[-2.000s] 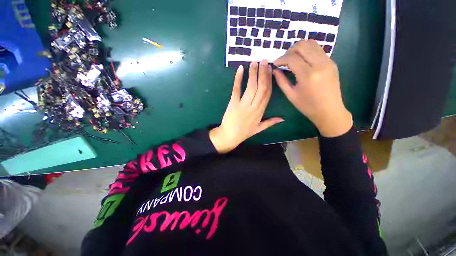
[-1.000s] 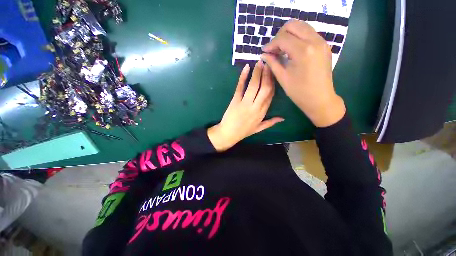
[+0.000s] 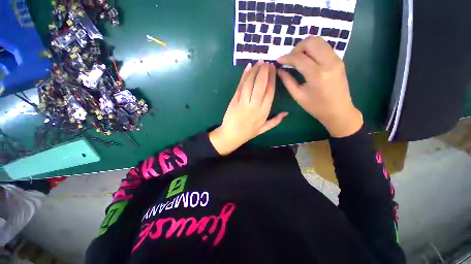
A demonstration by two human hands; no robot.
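A white backing sheet (image 3: 304,49) lies at the top centre, cut off by the picture's top edge. Small black adhesive pads (image 3: 258,28) sit on it in rows. A black strip (image 3: 247,62) lies along its near edge. My left hand (image 3: 251,100) is flat, its fingertips pressed on that strip, with nothing seen held in it. My right hand (image 3: 323,80) is at the same edge, thumb and forefinger pinched together on a small dark piece, partly hidden by the fingers, touching or just above the strip.
A tangled heap of wired circuit boards (image 3: 90,77) and a blue plastic block (image 3: 20,46) are at left. A pale green bar (image 3: 51,159) lies at the near-left edge, a small yellow piece (image 3: 156,40) mid-table. Black foam sheets (image 3: 436,67) stand at right; a clear bag (image 3: 20,203) is far left.
My right hand has moved from the lowest row of pads back to the near edge of the sheet. That row now shows more pads at left. My left hand has shifted slightly left.
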